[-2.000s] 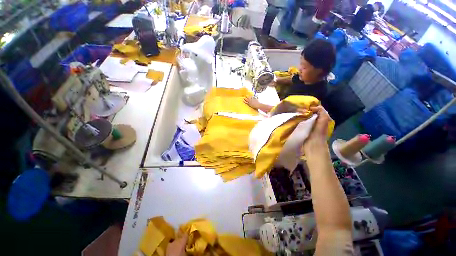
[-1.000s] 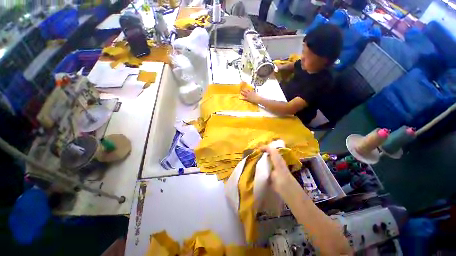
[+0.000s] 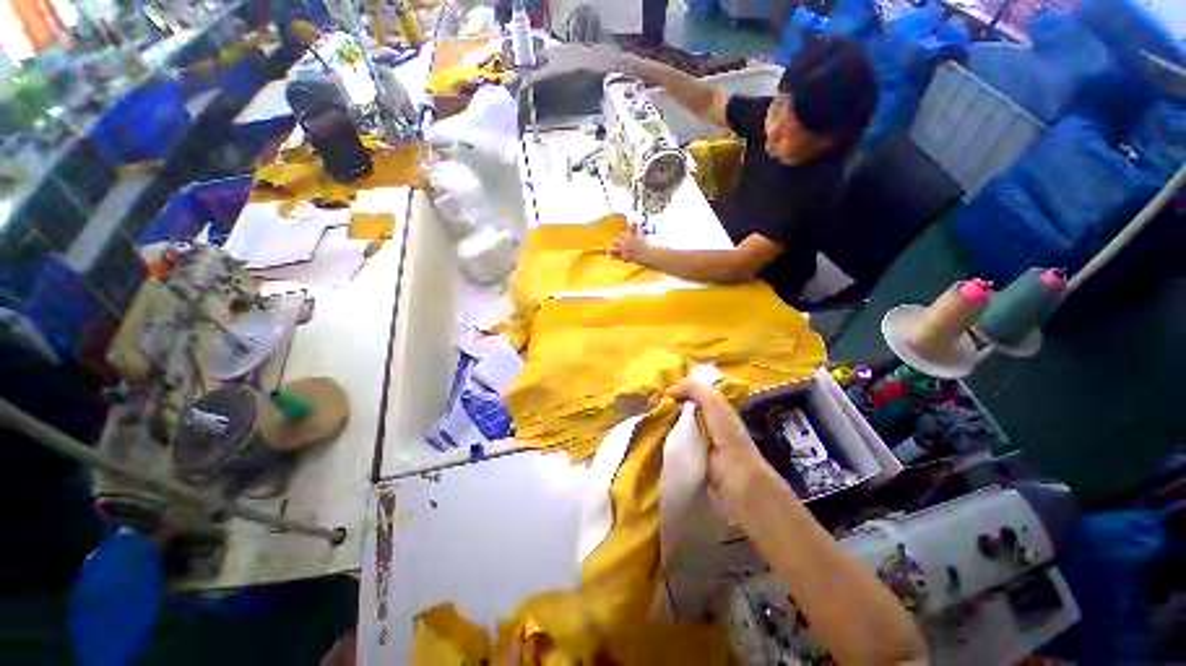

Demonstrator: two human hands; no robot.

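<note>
My right hand (image 3: 709,423) grips a mustard-and-white garment piece (image 3: 627,501) by its top, just in front of the stacked pieces. The piece hangs down over the white table (image 3: 481,527), its white patches showing on both sides of a mustard middle. Its lower part meets crumpled mustard cloth (image 3: 546,631) at the bottom edge of the picture. The stacked pieces (image 3: 663,332) lie as a broad, layered mustard pile in front of the other worker. My left hand cannot be made out.
A white parts box (image 3: 845,436) stands right of the pile. A sewing machine (image 3: 936,559) is at lower right, with thread cones (image 3: 956,312) above it. Another worker (image 3: 793,169) sits beyond the pile, a forearm across it. Another machine (image 3: 189,325) is at left.
My right hand has come down from the raised cloth at right to the pile's front edge, still holding the piece. My left hand, earlier at the bottom cloth, no longer shows. The other worker reaches back.
</note>
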